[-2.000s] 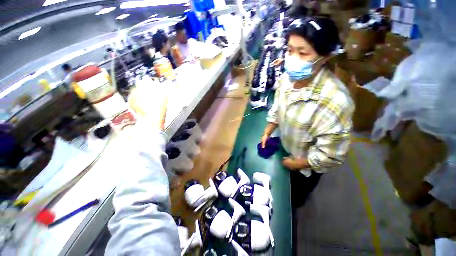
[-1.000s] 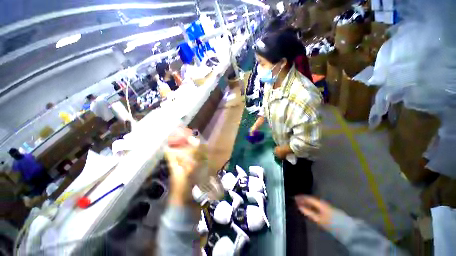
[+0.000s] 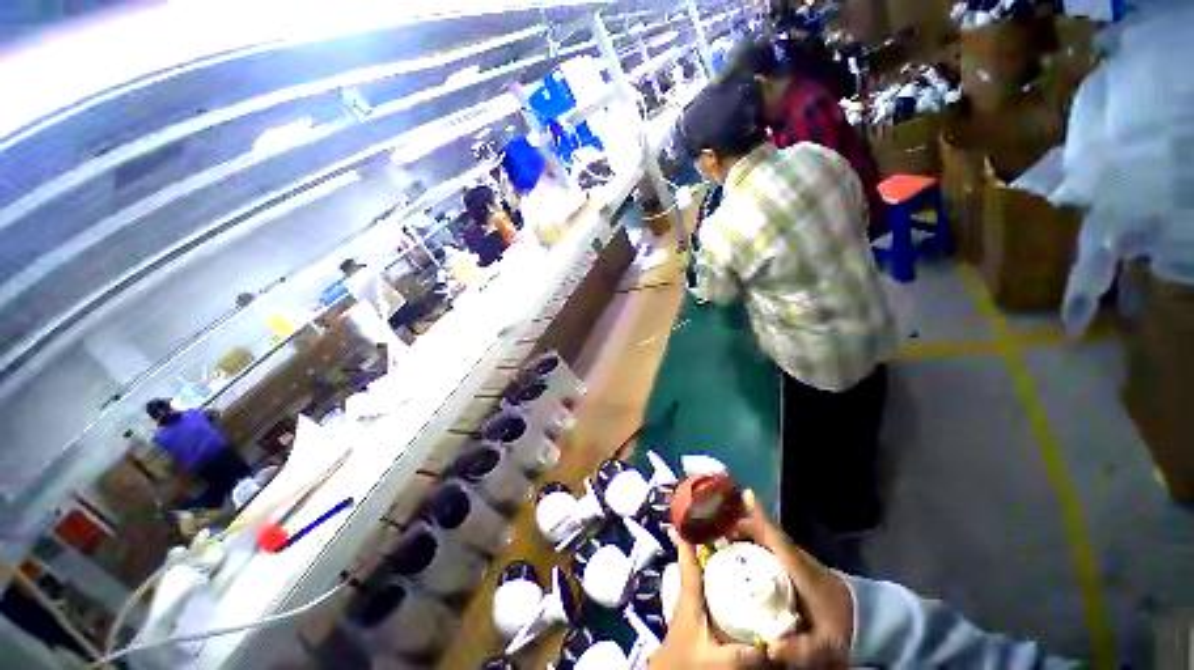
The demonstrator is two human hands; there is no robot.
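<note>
My left hand (image 3: 684, 620) and my right hand (image 3: 814, 592) are together at the lower centre, around a pale, rounded jar (image 3: 749, 593). Its reddish-brown lid (image 3: 707, 508) is at the top, by my fingertips; I cannot tell if it is attached. Several white-and-black camera-like units (image 3: 606, 576) lie in a group just left of my hands. Bagged units with black tops (image 3: 449, 507) stand upright in a row under the shelf edge.
A long white shelf (image 3: 432, 380) runs along the left, with a red-tipped dark stick on it. A person in a checked shirt (image 3: 805, 262) stands at the green bench (image 3: 714, 393). A red-topped stool, cartons and heaped clear bags are at the right.
My left hand has come from the shelf with the red-lidded jar, down to the lower centre. My right hand has joined it there. The neighbouring person has turned away and leans over the bench.
</note>
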